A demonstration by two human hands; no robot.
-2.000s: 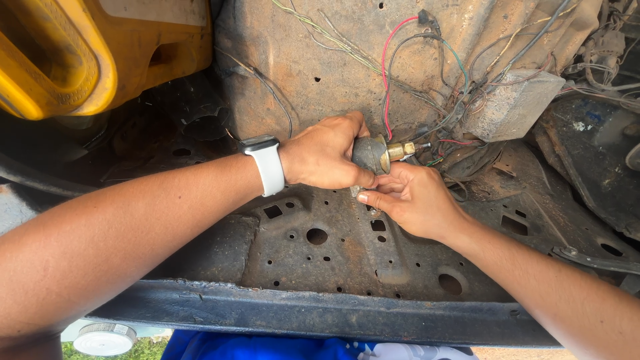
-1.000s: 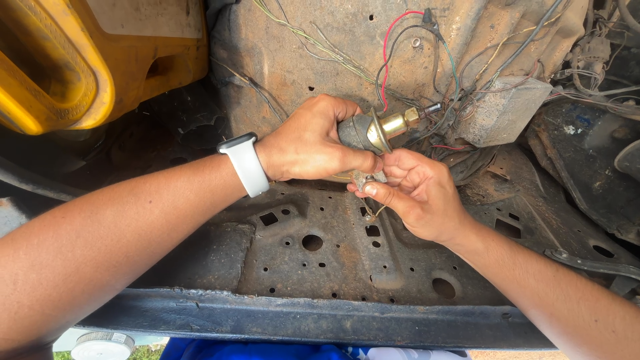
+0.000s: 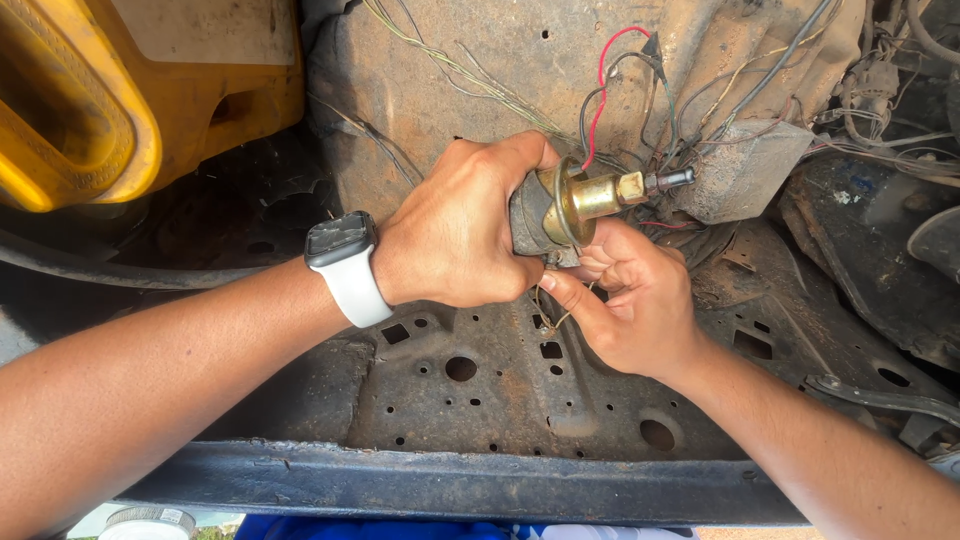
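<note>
My left hand [image 3: 465,225], with a smartwatch on a white band [image 3: 350,266] at the wrist, grips the dark body of a cylindrical metal part [image 3: 534,214], perhaps a fuel pump. A gold-coloured flange [image 3: 568,201] and a brass hex fitting [image 3: 631,187] with a dark tip point to the right. Below the flange, my right hand [image 3: 637,300] pinches at a small terminal or thin wire at the part's underside; the fingertips partly hide it. A thin bent wire [image 3: 551,326] dangles beneath the fingers. A red wire [image 3: 600,90] runs down behind the flange.
A yellow plastic container [image 3: 247,97] stands at upper left. Loose wiring [image 3: 675,150] hangs before the rusty body panel [image 3: 480,75], beside a grey box [image 3: 750,169]. Below lies a perforated metal panel [image 3: 517,397], bounded in front by a dark blue metal edge [image 3: 465,480].
The metal part has tilted, so its flange and brass fitting show more than two seconds ago. The thin bent wire below my right fingers has come into sight.
</note>
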